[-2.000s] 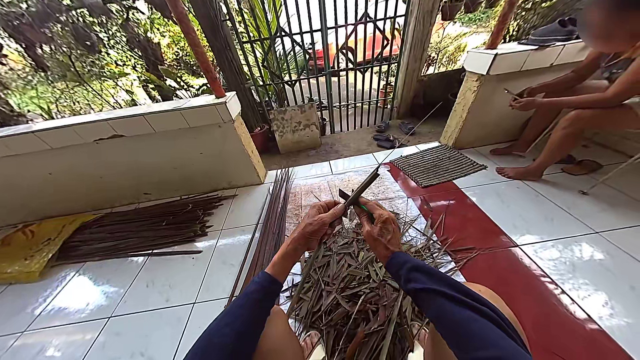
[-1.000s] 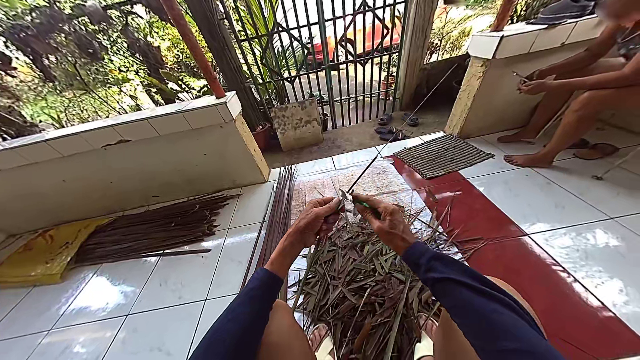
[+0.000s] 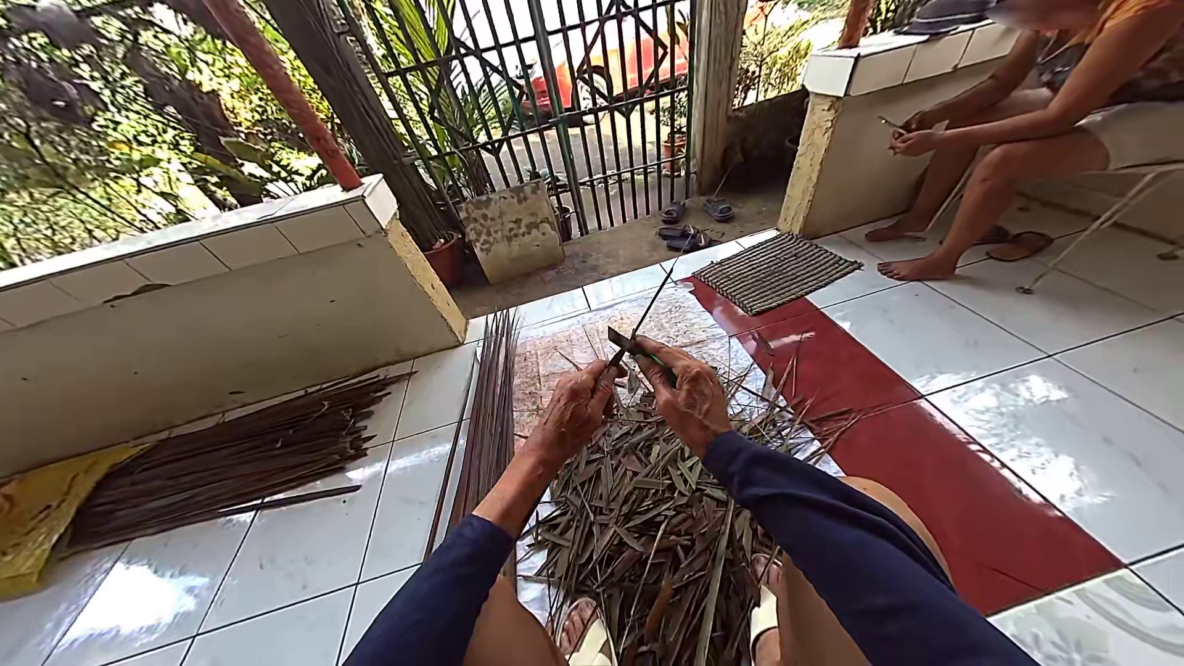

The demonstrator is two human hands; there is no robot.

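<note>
Above a heap of cut leaf strips (image 3: pixel 647 518), my left hand (image 3: pixel 578 412) pinches a thin dark leaf stalk (image 3: pixel 653 303) that points up and away. Close beside it, my right hand (image 3: pixel 689 393) is closed around a knife (image 3: pixel 623 341) whose dark blade tip crosses the stalk; a bit of green shows at the grip. To the left of the heap lies a bundle of long thin midribs (image 3: pixel 490 407). A larger pile of dark dried leaves (image 3: pixel 240 462) rests on the tiles at the left, partly over a yellow sack (image 3: pixel 46 509).
A low wall (image 3: pixel 213 314) borders the left side. Ahead are a metal gate (image 3: pixel 573 120), sandals (image 3: pixel 684 238) and a woven mat (image 3: pixel 779 272). A red floor strip (image 3: pixel 906 435) runs along the right. Another person (image 3: pixel 1027 139) sits at the right, holding a small thing.
Since two seconds ago, the blade and stalk between my hands have changed angle. Both hands stay close together over the heap. The seated person remains at the right.
</note>
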